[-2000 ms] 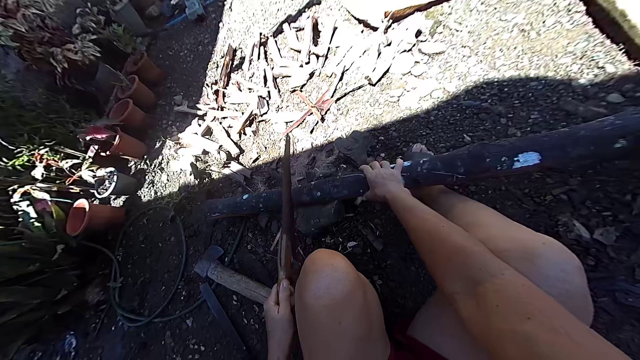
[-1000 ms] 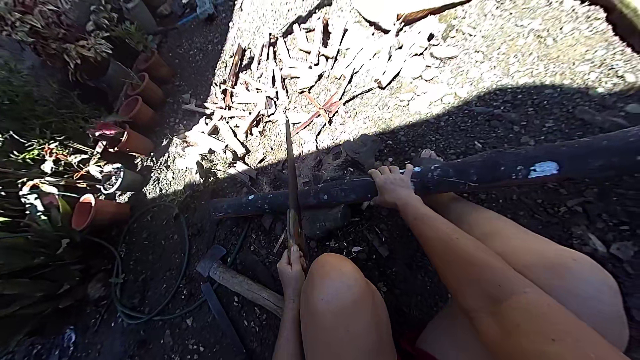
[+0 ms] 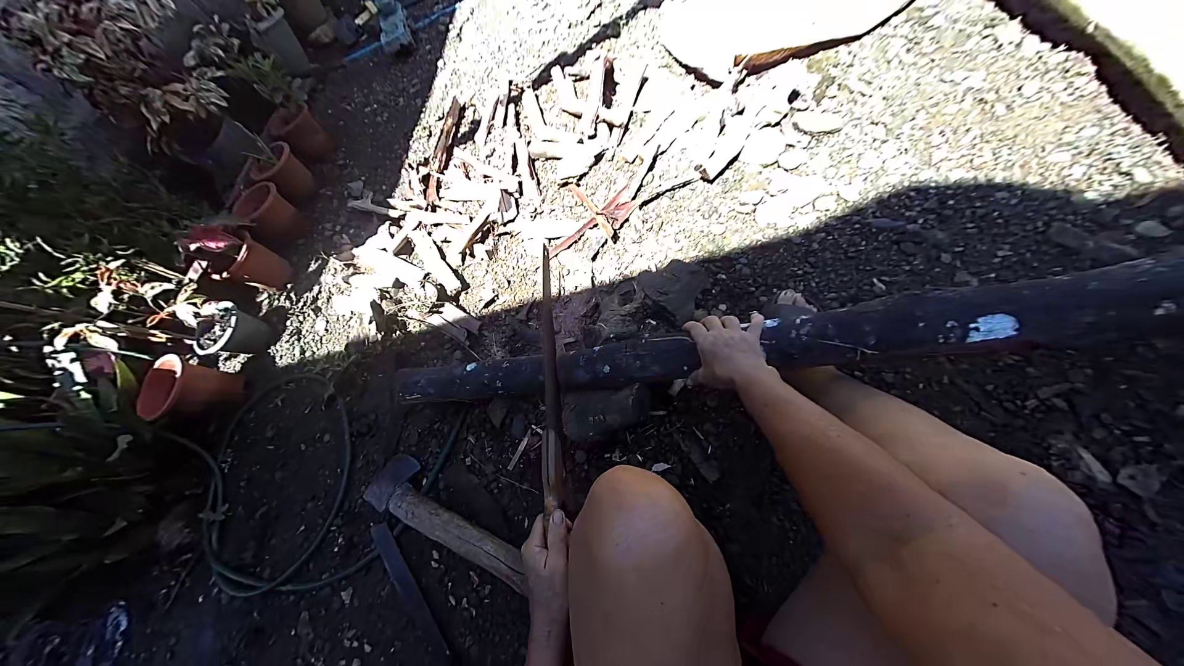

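Note:
A dark pole-like log (image 3: pixel 888 326) with pale patches lies across the view. My right hand (image 3: pixel 728 351) presses on top of it, fingers spread, beside my foot (image 3: pixel 794 302). Low in the centre, my left hand (image 3: pixel 546 552) is closed around the near end of a long, narrow tool that looks like a hand saw (image 3: pixel 549 370), seen edge-on. Its blade crosses the log left of my right hand and points away from me; the teeth cannot be made out. A short dark block (image 3: pixel 606 412) sits at the log's near side, by the blade.
An axe (image 3: pixel 453 532) with a wooden handle and a flat dark blade (image 3: pixel 407 585) lie left of my left hand. A green hose (image 3: pixel 217 518) coils farther left, near terracotta pots (image 3: pixel 192 387). Split firewood (image 3: pixel 435 259) is scattered beyond the log. My bent knee (image 3: pixel 643 527) is beside my left hand.
My left hand with the saw has moved away from me toward the log, then partly back toward me. My right hand has stayed on the log.

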